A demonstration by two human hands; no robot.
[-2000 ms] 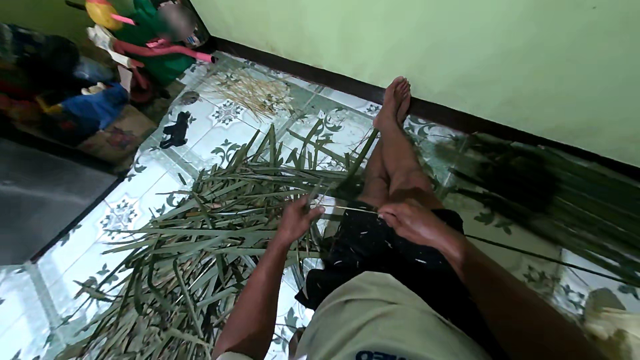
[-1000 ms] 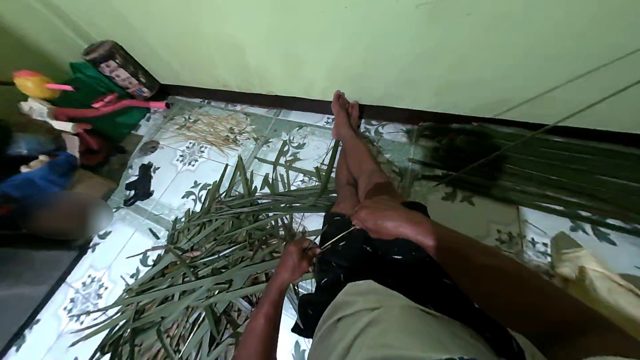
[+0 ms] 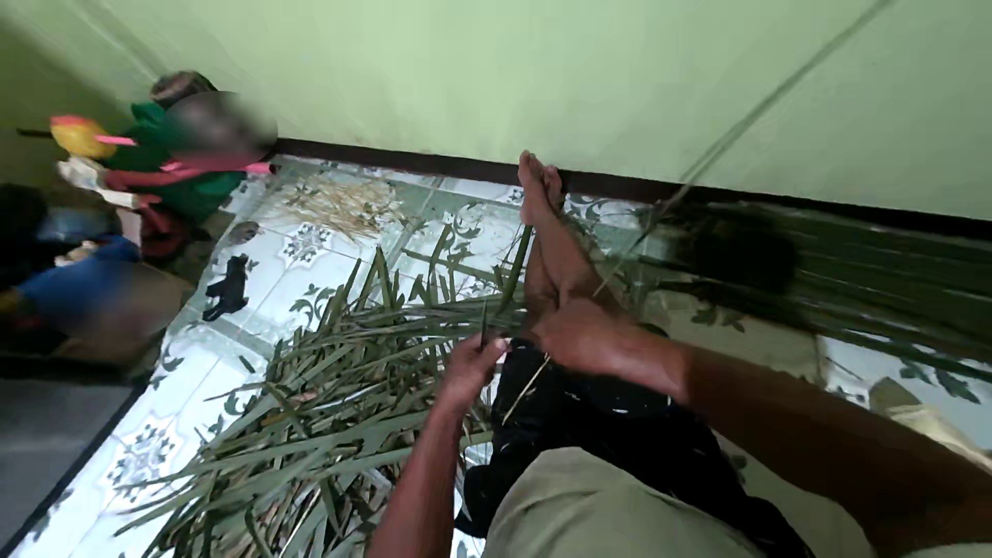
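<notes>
My left hand (image 3: 471,370) is beside the black shorts, its fingers closed around something thin and dark that points up, perhaps a blade or a leaf strip. Over my lap, my right hand (image 3: 577,337) is bent in a grip, and a thin pale strip (image 3: 527,390) runs down from it across the shorts. A long blurred green strip (image 3: 721,143) rises from near my legs toward the upper right. A heap of cut green leaf strips (image 3: 333,434) lies on the tiled floor left of my legs.
Pale thin strips (image 3: 349,205) lie near the green wall (image 3: 434,77). Long green leaves (image 3: 876,271) line the wall at right. A black object (image 3: 227,288) rests on the tiles. Coloured items (image 3: 167,155) stand at the upper left, and a pale bundle (image 3: 930,426) lies at right.
Two seconds ago a thin strip stretched between both hands; now it hangs from my right hand across the shorts. The long strip at right has swung up in front of the wall.
</notes>
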